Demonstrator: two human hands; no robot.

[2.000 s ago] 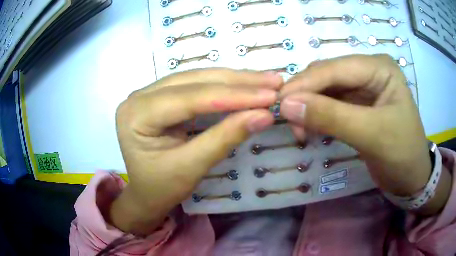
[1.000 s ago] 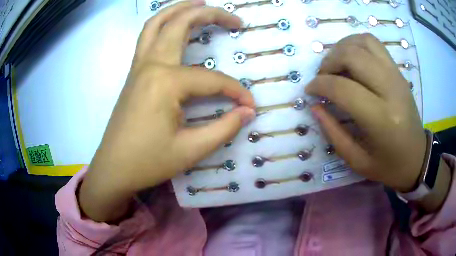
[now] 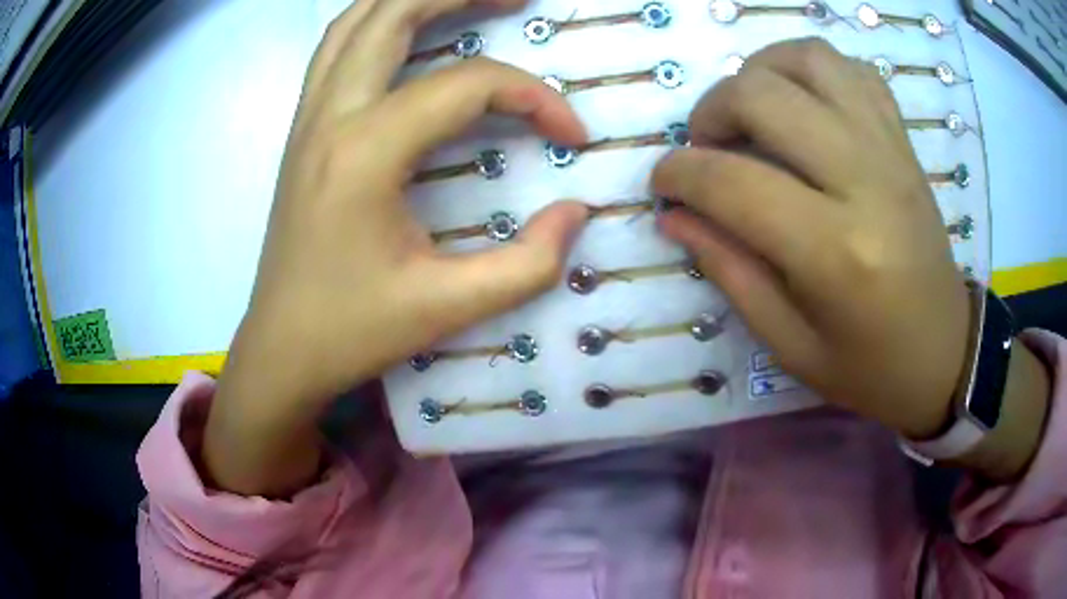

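Note:
The white card (image 3: 491, 435) holds rows of paired round pieces, each with two shiny discs joined by a thin brown-gold strip. My left hand (image 3: 386, 199) is over the card's left part, index finger and thumb apart. Its thumb tip covers the left end of one paired piece (image 3: 618, 211). My right hand (image 3: 831, 222) has its index finger and thumb closed around that piece's right disc, which is mostly hidden. Another pair (image 3: 620, 144) lies just above, between my hands. Pairs with dark reddish discs (image 3: 649, 390) are near the lower edge.
Stacked dark-edged cards (image 3: 105, 70) stand at upper left. Another card (image 3: 1030, 47) is at upper right. The white bench (image 3: 152, 234) has yellow edge tape (image 3: 152, 370) and a green label (image 3: 83, 336). Small white labels (image 3: 772, 384) are partly behind my right hand.
My hands have separated from their earlier meeting above the card. My left hand has opened between index finger and thumb. The card has shifted slightly up and left in view.

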